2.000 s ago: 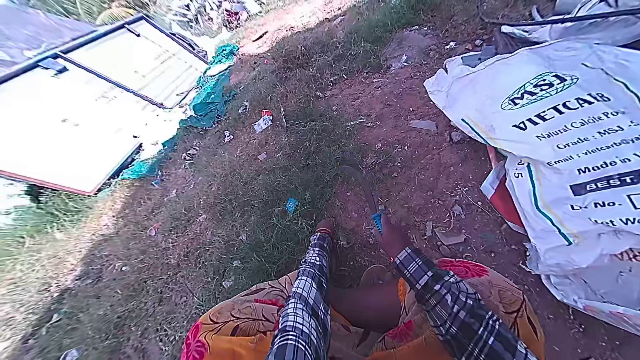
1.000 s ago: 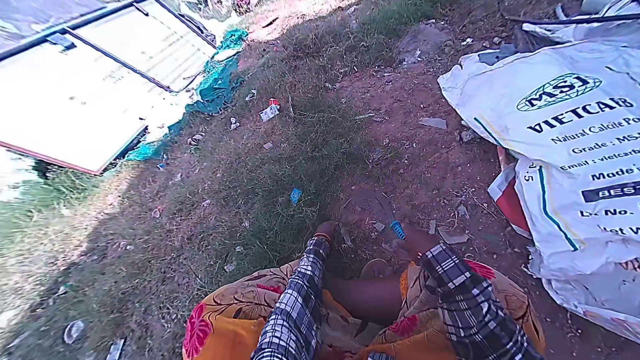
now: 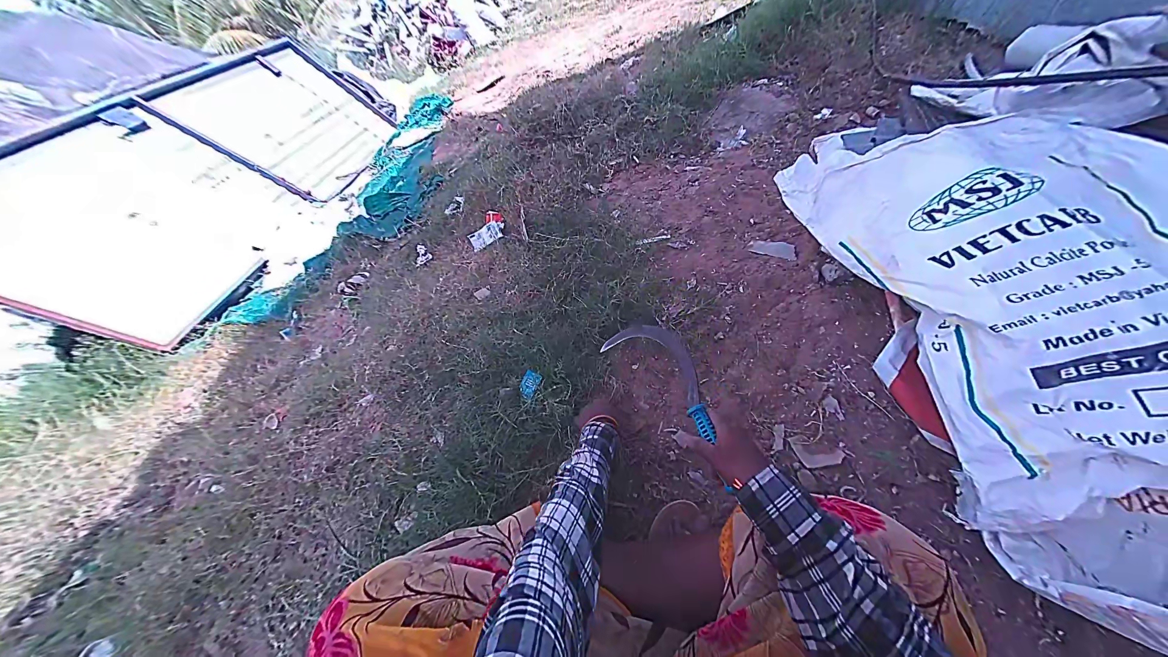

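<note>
A sickle (image 3: 680,351) with a curved metal blade and a blue handle is in my right hand (image 3: 730,449), its tip pointing left over the edge of the grass. My left hand (image 3: 598,412) is low at the grass (image 3: 538,319), left of the sickle's handle and below the blade's tip. Its fingers are blurred against the dark ground, so whether it grips any grass cannot be told. Both arms wear checked sleeves, and floral cloth covers my bent legs.
Large white printed sacks (image 3: 1022,301) lie on the right. Bare reddish soil (image 3: 721,210) with stones runs beside the grass. White framed panels (image 3: 137,219) and green netting (image 3: 397,187) are at the upper left. A blue wrapper (image 3: 530,384) and other litter lie in the grass.
The sickle's blade shows more plainly now, with its tip pointing left. Both hands stay low near the edge of the grass.
</note>
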